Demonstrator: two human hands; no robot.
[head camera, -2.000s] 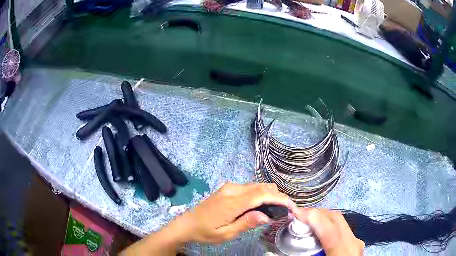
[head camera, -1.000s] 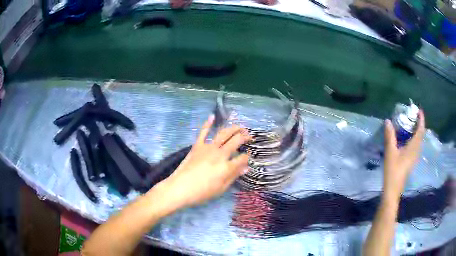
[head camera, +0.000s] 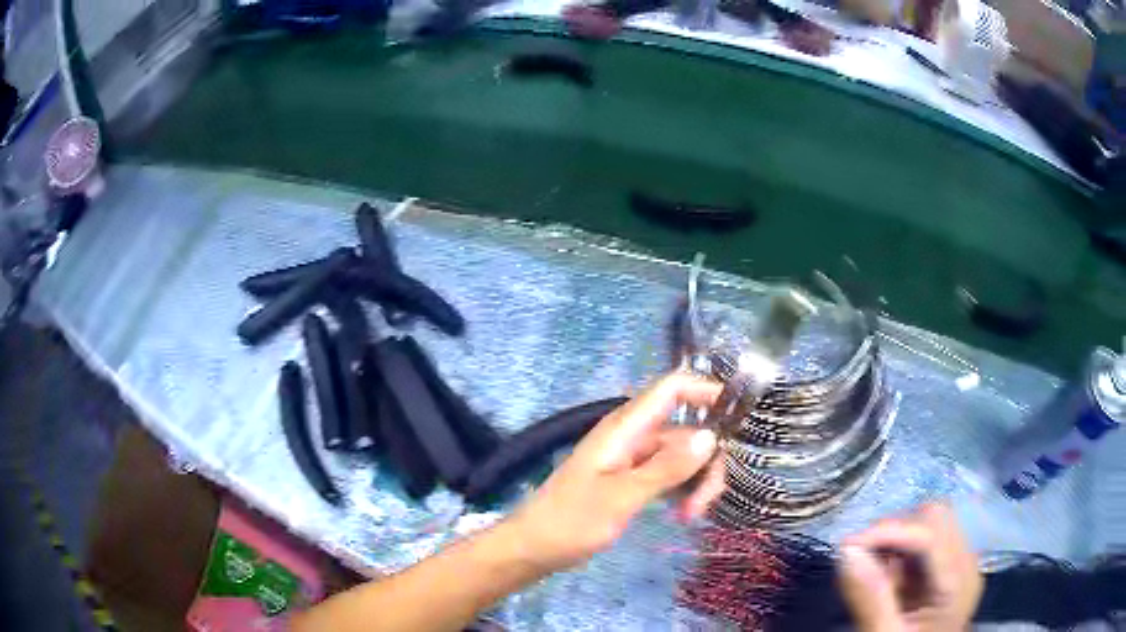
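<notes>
My left hand (head camera: 636, 463) is at the near left side of the nested silver metal strips (head camera: 821, 451), its thumb and fingertips closed on a blurred shiny metal strip (head camera: 772, 333). A black curved sleeve (head camera: 543, 442) lies just beyond my left hand, its right end by the fingers. My right hand (head camera: 914, 570) is blurred over the black wire bundle (head camera: 1037, 593), fingers curled; whether it holds a wire cannot be told. The bundle's reddish wire ends (head camera: 735, 578) lie close below the strips. The white and blue spray can (head camera: 1068, 426) stands at the right.
A pile of black sleeves (head camera: 401, 407) lies left on the pale bench (head camera: 161, 284). Beyond the bench, the green conveyor (head camera: 371, 124) carries spaced black curved pieces (head camera: 692, 212). A pink fan (head camera: 74, 154) is far left, a red box (head camera: 259, 574) below.
My right hand has let go of the spray can and come back to the wire bundle. My left hand has closed on a strip. The sleeve it held earlier now lies on the bench.
</notes>
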